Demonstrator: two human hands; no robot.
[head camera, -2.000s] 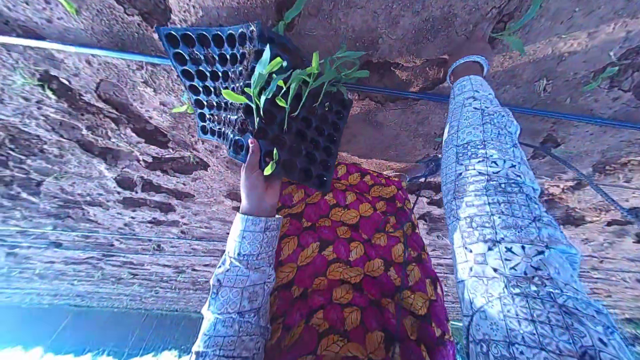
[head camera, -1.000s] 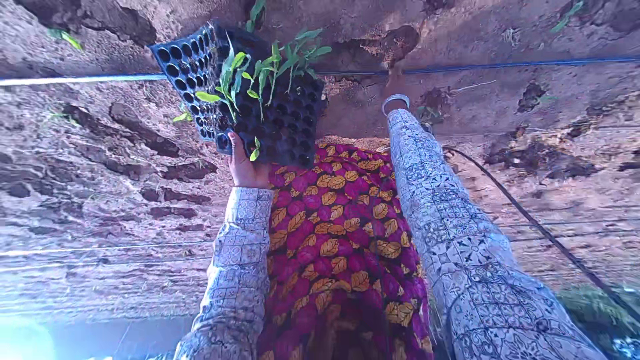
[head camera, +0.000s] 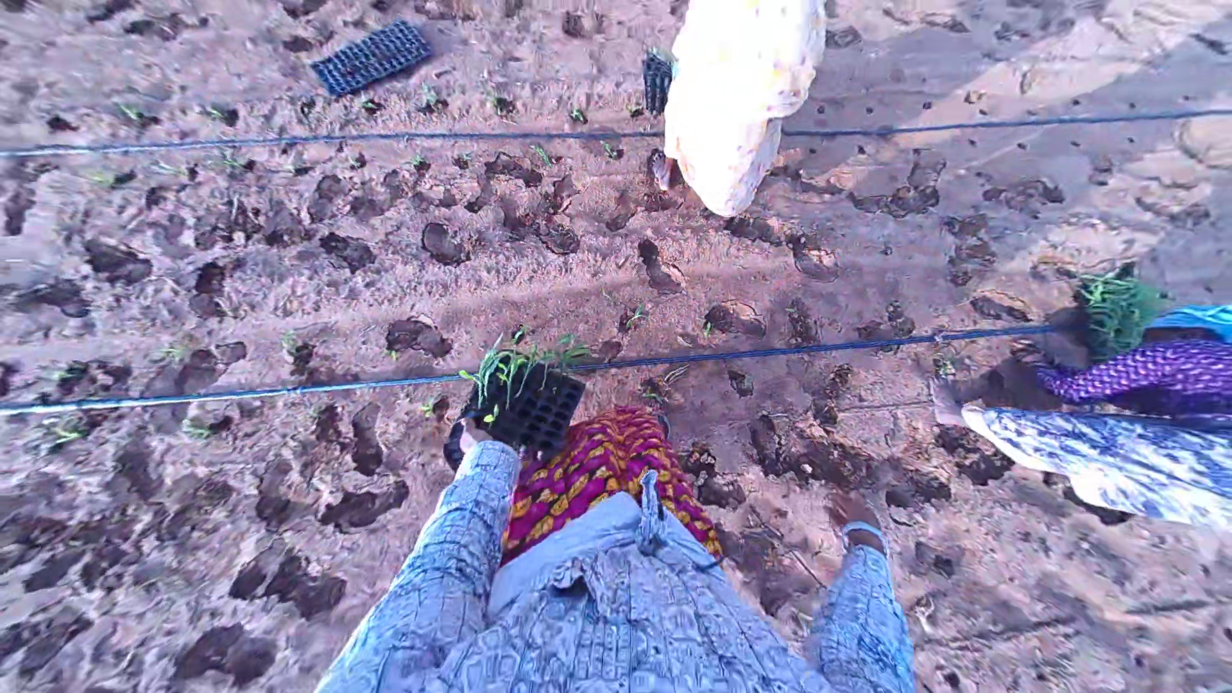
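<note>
My left hand (head camera: 472, 435) grips the near left edge of a black plastic seedling tray (head camera: 541, 416), with its fingers partly hidden. Green seedlings (head camera: 520, 364) stand in and lean over the tray's far side, and many of its cells look empty. My right hand (head camera: 852, 508), with a pale bangle at the wrist, is low on the right over the soil, away from the tray; its fingers are blurred, and whether it holds anything cannot be told. A blue string (head camera: 770, 352) stretches across the soil just beyond the tray.
A second string (head camera: 481, 137) runs farther off, beside small planted seedlings (head camera: 500, 104). An empty-looking tray (head camera: 373, 58) lies at the upper left. One person in pale clothing (head camera: 736, 96) bends near another tray (head camera: 657, 82). At right are a person's patterned sleeve (head camera: 1088, 457) and a seedling bunch (head camera: 1116, 313). Footprints pit the soil.
My right hand has left the string and moved back toward my right side. My left hand still holds the tray. The view has tilted up and widened, showing other people.
</note>
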